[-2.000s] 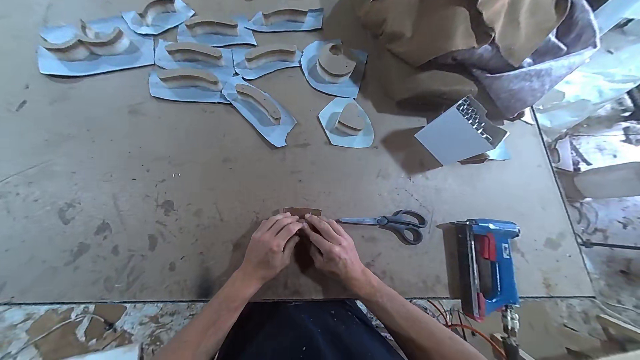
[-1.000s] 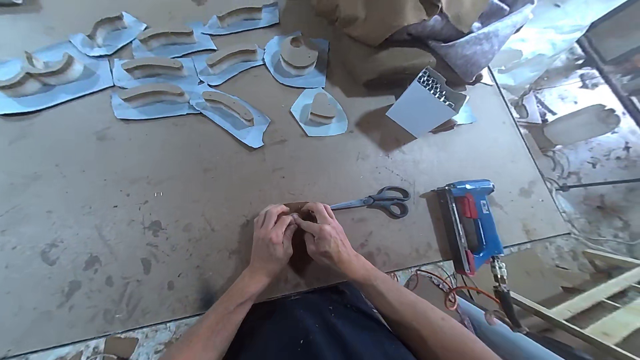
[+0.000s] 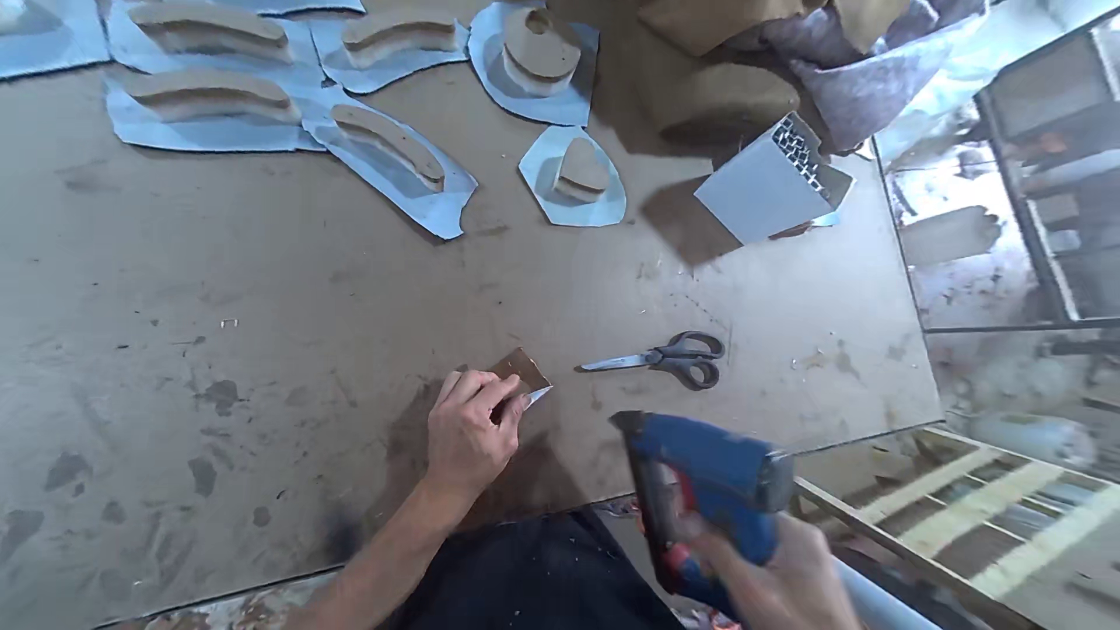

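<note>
My left hand [image 3: 472, 429] pinches a small brown piece [image 3: 522, 369] with a pale lower edge, near the front edge of the table. In my right hand [image 3: 774, 569] is a blue pneumatic stapler [image 3: 713, 472], held up at the table's front edge, its nose toward the upper left and apart from the brown piece. The picture of it is slightly blurred. Between the two hands and farther back lie dark-handled scissors [image 3: 661, 357], blades pointing left. My right fingers are partly hidden behind the stapler's grip.
Curved padded pieces [image 3: 389, 144] on light blue fabric lie along the back. A white box [image 3: 766, 188] of staple strips stands at the back right, beside bundled brown material [image 3: 726, 96]. A wooden slatted frame [image 3: 962, 516] is beyond the table's right edge.
My right hand has left the small brown piece and taken hold of the stapler, which lay at the table's right front before. My left hand still holds the piece. The view has shifted.
</note>
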